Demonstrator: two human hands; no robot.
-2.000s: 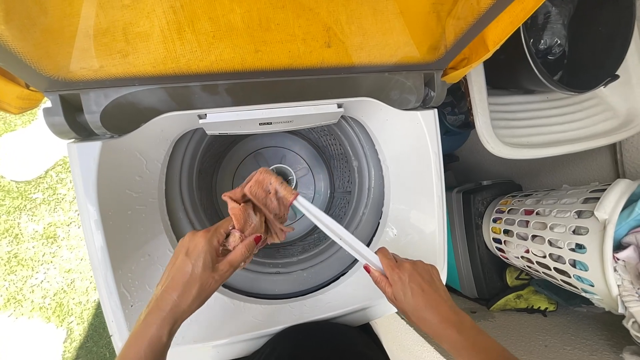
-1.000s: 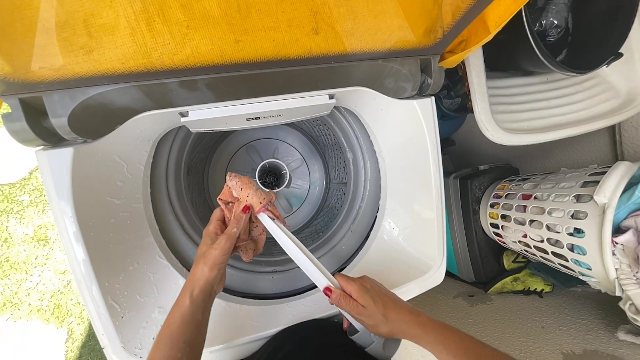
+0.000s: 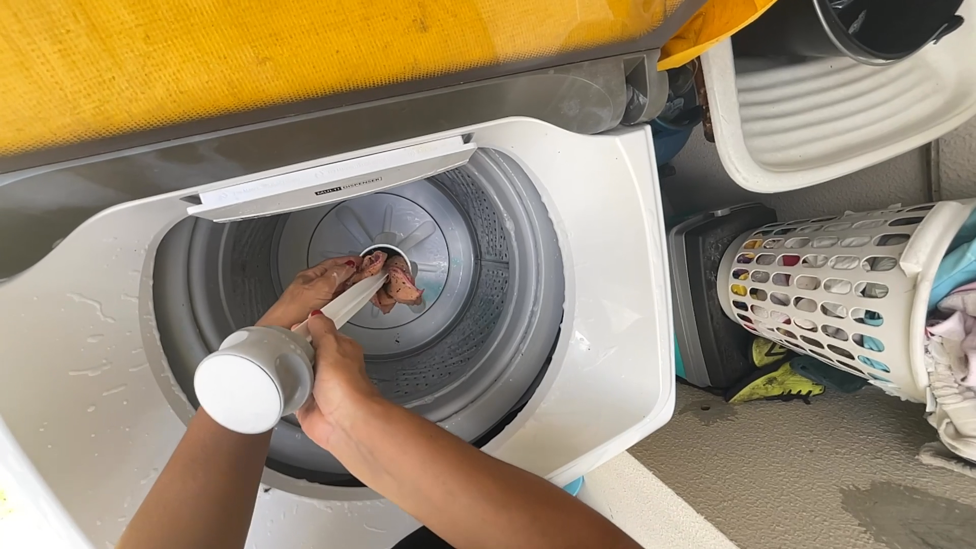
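A pinkish-brown cloth point(image 3: 400, 282), dotted with dark specks, is bunched around the far end of a white plastic rod point(image 3: 352, 301). My left hand point(image 3: 309, 290) holds the cloth from the left side. My right hand point(image 3: 335, 374) grips the rod near its wide grey-and-white round end point(image 3: 255, 380), which points toward me. Both hands are over the open drum point(image 3: 488, 305) of a top-loading washing machine. Behind the cloth, at the drum's centre, the round white opening point(image 3: 387, 250) is partly covered by it.
The raised lid has a yellow cover point(image 3: 305, 61). A white dispenser point(image 3: 335, 179) crosses the drum's back rim. On the right are a white laundry basket point(image 3: 823, 290) with clothes, a dark grey case point(image 3: 717, 297), yellow shoes point(image 3: 774, 377), a white tub point(image 3: 724, 114) and a black bin point(image 3: 846, 30).
The rod has swung round, so its wide end is now at the left of my right hand and fully visible. My right hand has moved left, close to my left hand, and the cloth now partly covers the central opening.
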